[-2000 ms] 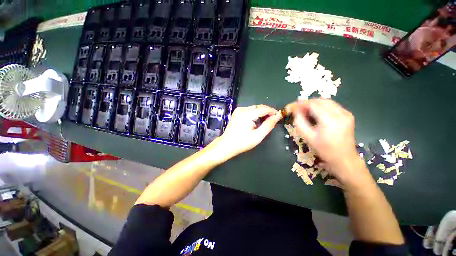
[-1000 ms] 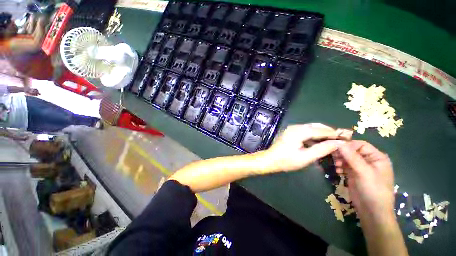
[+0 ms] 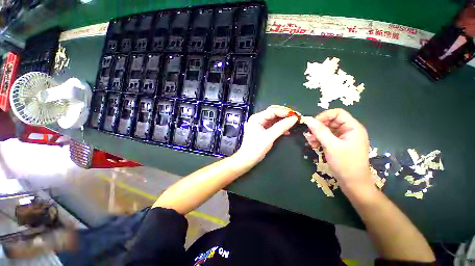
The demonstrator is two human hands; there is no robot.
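Observation:
My left hand [image 3: 265, 132] and my right hand [image 3: 341, 143] meet at the fingertips over the bench. Between them is a small orange-brown piece [image 3: 295, 115], pinched by my left thumb and forefinger; its exact shape is too small to tell. My right thumb and forefinger touch its right end. A heap of cream pieces [image 3: 333, 82] lies beyond my right hand. A nearer heap of cream and dark bits [image 3: 324, 177] lies partly hidden under my right hand. Pale scraps [image 3: 423, 169] lie to its right.
A glossy black tray [image 3: 253, 62] with rows of black housings stands left of my hands. A white fan [image 3: 67, 101] is at the far left. Printed tape [image 3: 333, 30] runs along the back of the green bench. A dark flat rectangle [image 3: 435, 60] lies upper right. A blurred person's arm [image 3: 36, 241] shows lower left.
The view swung left and then back. My hands stay together at the fingertips, and the small piece now shows orange between them. A blurred person has come into the lower left.

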